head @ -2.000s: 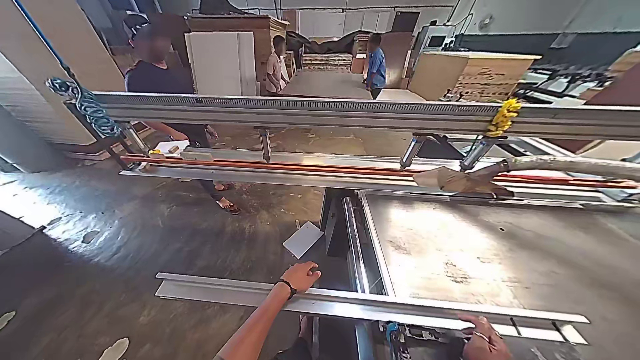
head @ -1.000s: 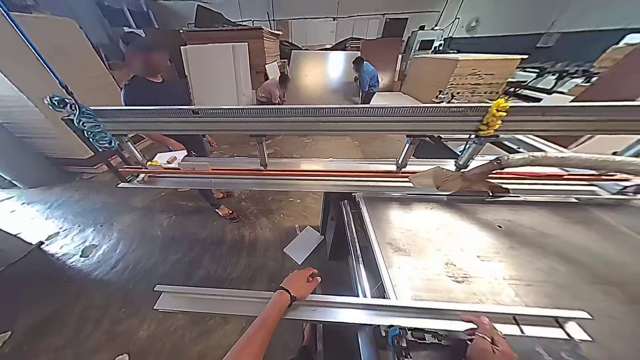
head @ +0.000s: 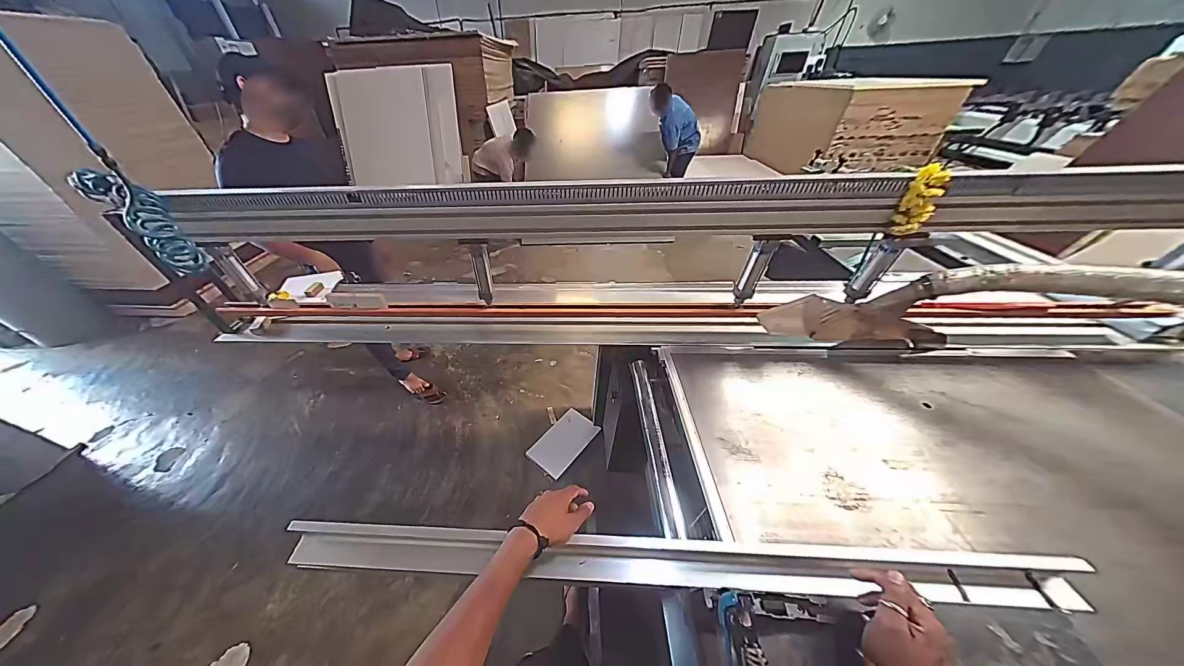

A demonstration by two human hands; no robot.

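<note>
A long aluminium fence rail (head: 684, 564) crosses the lower part of the head view, over the edge of a metal machine table (head: 814, 444). My left hand (head: 556, 515), with a dark bracelet at the wrist, rests on the rail left of the table, its fingers loosely curled; whether it grips the rail cannot be told. At the rail's near edge, toward its right end, lies my right hand (head: 902, 618), a ring on one finger and the fingertips at the metal. Its grip is not clear either.
A long metal beam (head: 573, 217) with cylinders and an orange strip spans ahead. A hose (head: 1045, 277) lies over it at right. Beyond it stands a person (head: 282, 157) at left; two people hold a large panel (head: 592, 134) farther back. A white board (head: 563, 443) lies on the floor.
Two seconds ago the two people at the back stood without the large panel raised between them; now it is upright and they bend beside it. My hands have hardly moved.
</note>
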